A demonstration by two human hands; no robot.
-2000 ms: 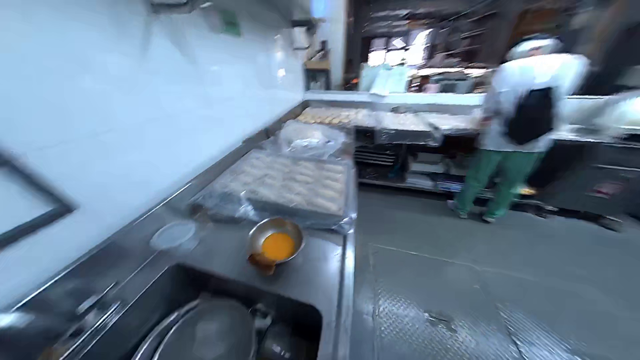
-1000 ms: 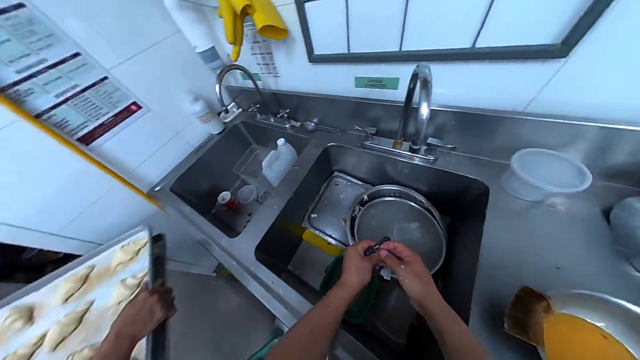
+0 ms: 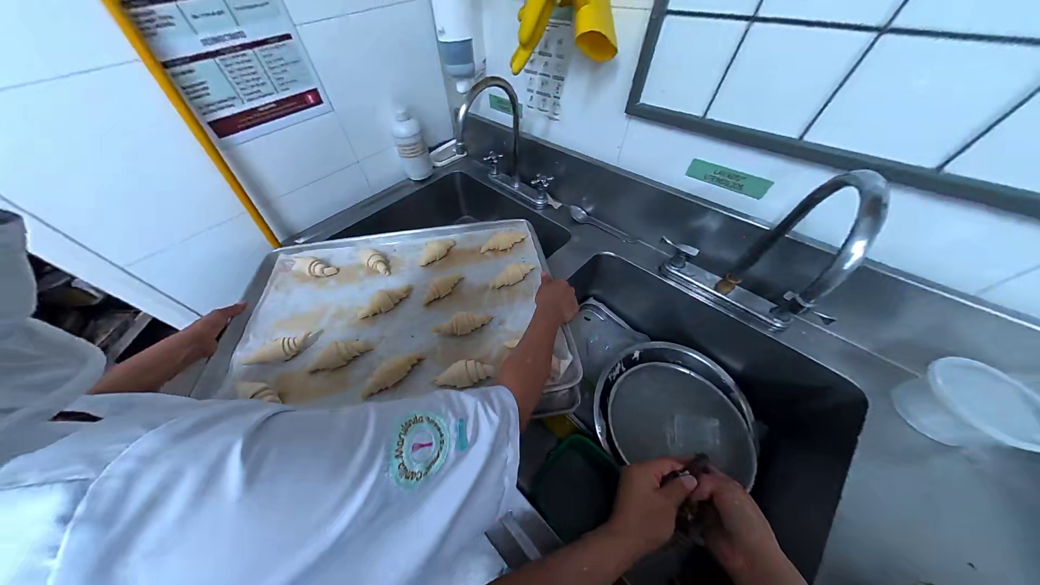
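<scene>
My left hand (image 3: 650, 504) and my right hand (image 3: 735, 520) meet over the right sink basin, both closed around a small dark item (image 3: 691, 475) too blurred to name. Just beyond them, round metal pans (image 3: 678, 414) lie in the basin. A green plastic container (image 3: 575, 479) is left of my hands, partly hidden by a co-worker's sleeve. At the left, a co-worker in white holds a large metal tray (image 3: 532, 231) by its two sides. Rows of unbaked croissants (image 3: 463, 324) rest on its lined surface.
The tray overlaps the left sink basin (image 3: 455, 191). A curved faucet (image 3: 861, 236) rises behind the right basin, and another faucet (image 3: 513, 122) stands farther left. A spoon (image 3: 597, 221) lies on the ledge. At right, a plastic tub with a lid (image 3: 987, 402) is on the steel counter.
The co-worker's tray of croissants has moved from the lower left to over the left basin. My hands stay together above the right basin. The view has turned left.
</scene>
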